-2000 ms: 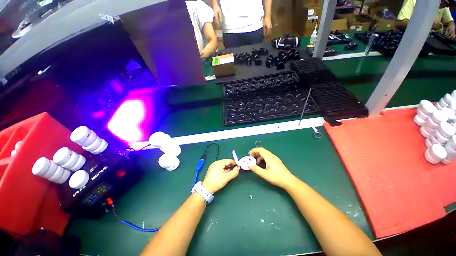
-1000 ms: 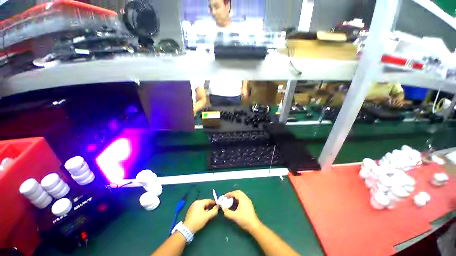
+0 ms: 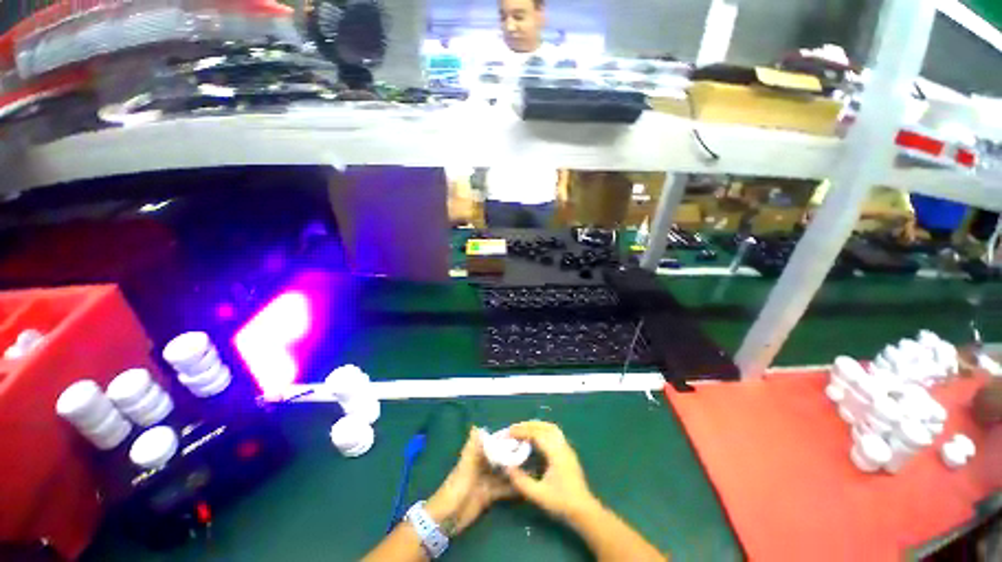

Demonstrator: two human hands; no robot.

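Observation:
The white round housing [image 3: 508, 448] is held up between my hands above the green mat. A thin white cap edge [image 3: 481, 439] shows at its left side. My left hand [image 3: 470, 483], with a white watch on the wrist, grips it from the left and below. My right hand [image 3: 555, 472] holds it from the right with thumb and fingers. The view is blurred, so the inside of the housing is unclear. The blue connector [image 3: 413, 450] lies left of my hands, with a thin black cable looping from its top.
White stacked units [image 3: 92, 414] stand on the black box [image 3: 165, 483]; more units [image 3: 353, 435] sit beside the pink-purple glow. A red bin [image 3: 66, 362] is far left. A black parts tray [image 3: 560, 327] lies beyond the white strip. Bulk white units [image 3: 879, 401] lie on the red-orange sheet [image 3: 747, 472].
The camera view has tilted up, bringing the shelf and a person beyond into view. My hands have closed in around the housing, and the cap no longer stands out as clearly.

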